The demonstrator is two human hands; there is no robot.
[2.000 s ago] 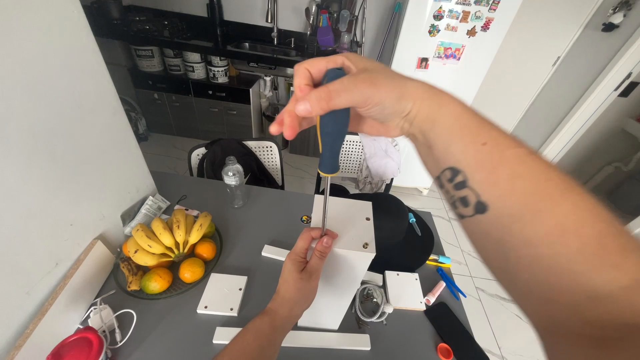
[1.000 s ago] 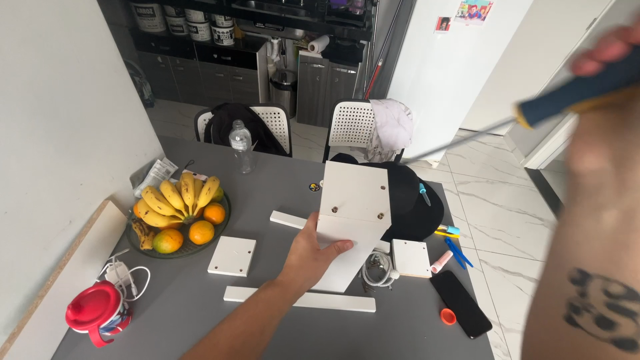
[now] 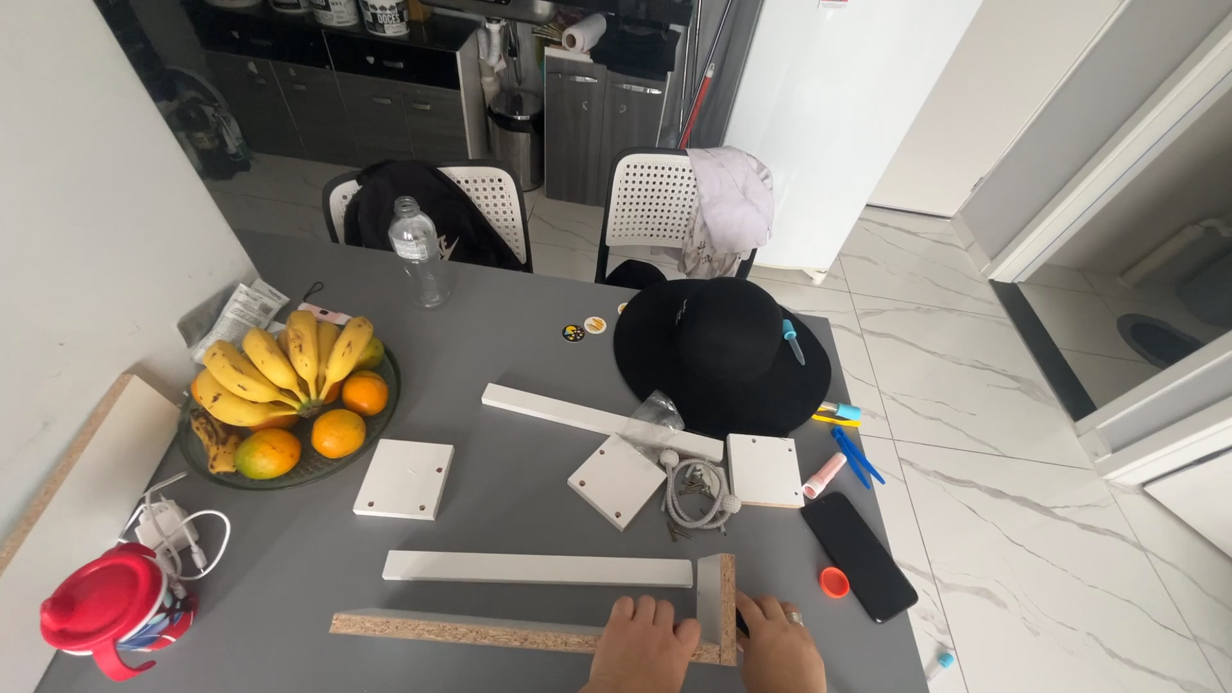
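Note:
At the table's near edge, my left hand (image 3: pixel 643 643) grips the long white chipboard panel (image 3: pixel 472 628), which lies with its raw edge up. A short white board (image 3: pixel 724 606) stands at a right angle to its right end. My right hand (image 3: pixel 778 643) is at the outer side of that joint, its fingers curled around something dark, mostly hidden. Beyond them lies a white strip (image 3: pixel 537 568). Farther off are square white panels with holes (image 3: pixel 616 481), another white strip (image 3: pixel 602 421), and screws (image 3: pixel 701 481) beside a coiled grey cord (image 3: pixel 695 510).
A fruit platter (image 3: pixel 289 462) and a red-lidded cup (image 3: pixel 115 606) are on the left. A black hat (image 3: pixel 731 346), a plastic bottle (image 3: pixel 419 252), a phone (image 3: pixel 859 556) and an orange cap (image 3: pixel 834 581) also rest on the table. Two chairs (image 3: pixel 651 197) stand behind it.
The white panel assembly stood upright under my left hand; now it lies at the near edge. My right hand has come down from the upper right, where it held a blue-handled screwdriver.

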